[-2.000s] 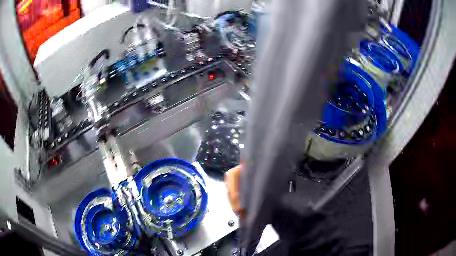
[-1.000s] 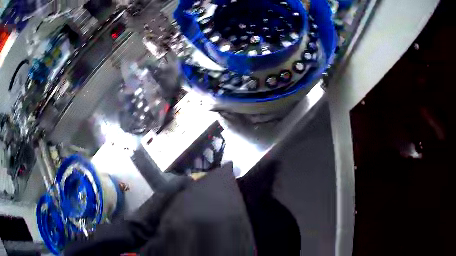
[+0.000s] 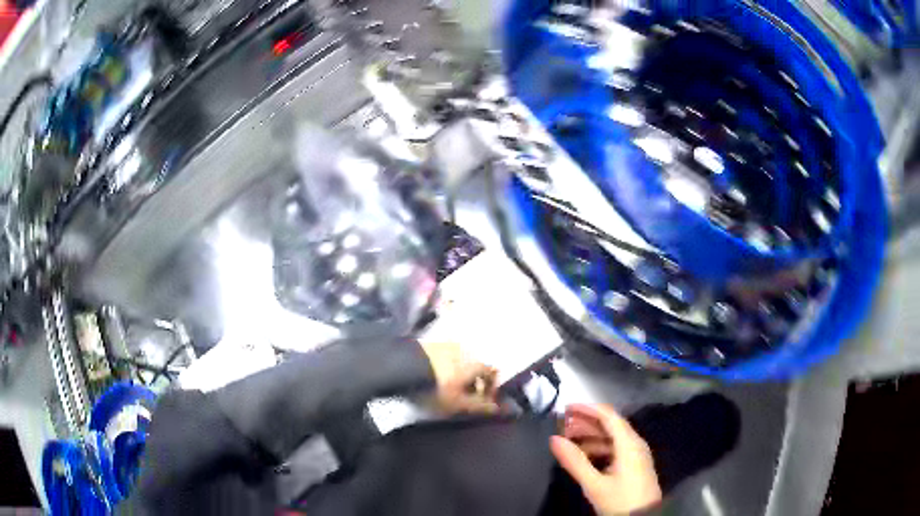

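Observation:
My left hand (image 3: pixel 460 379) reaches in from the left over the front edge of a white box (image 3: pixel 496 314). Its fingers are curled and blurred; whether they hold something small cannot be told. My right hand (image 3: pixel 611 460) is just to the right and lower, its thumb and fingers bent and apart, with nothing seen in it. The two hands do not touch. A crinkled clear bag of black parts (image 3: pixel 353 257) lies beyond my left forearm, untouched by either hand.
The large blue bowl feeder (image 3: pixel 696 191), with black parts inside, stands close on the right. Small blue bowls (image 3: pixel 119 418) are at the lower left. A long dark conveyor track (image 3: pixel 192 126) crosses the upper left. A white machine frame runs down the right.
The view has moved closer to the large bowl and bag. Both hands now show near the white box; one second ago they were mostly hidden by the dark sleeves.

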